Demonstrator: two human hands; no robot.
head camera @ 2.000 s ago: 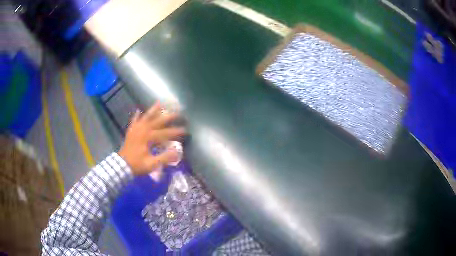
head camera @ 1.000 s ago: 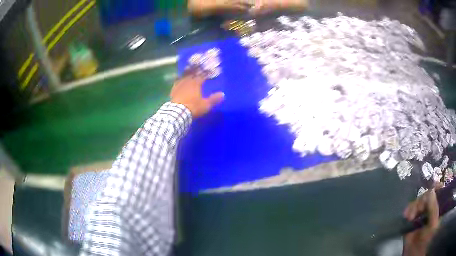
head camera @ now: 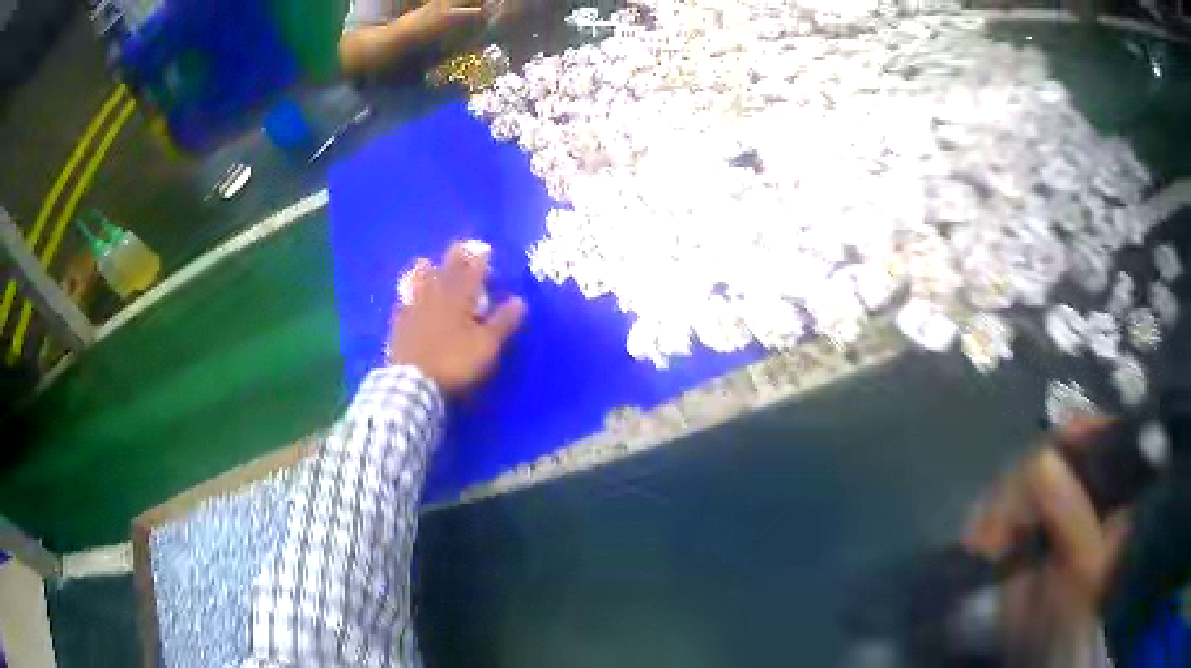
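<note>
My left hand [head camera: 455, 326] is over the blue sheet [head camera: 536, 405], palm down, with a few white socket inserts [head camera: 418, 279] at and under its fingertips. Its thumb is spread to the right. My right hand [head camera: 1045, 516] is blurred at the lower right, with its fingers around a black screwdriver [head camera: 1110, 457]. The large heap of white socket inserts [head camera: 836, 170] lies across the far side and right. Loose inserts [head camera: 1071, 329] lie at its right edge, near my right hand.
The screw tray [head camera: 216, 561] is beside and partly behind my left sleeve. A green belt [head camera: 235, 326] with pale edging runs at left. A bottle [head camera: 124, 257] stands beyond it. Another person's forearm [head camera: 392, 39] is at the top, near brass parts [head camera: 470, 65].
The view has shifted right. My left hand has drawn back over the blue sheet, and the few inserts have come nearer with it. Earlier it was above a blue bin.
</note>
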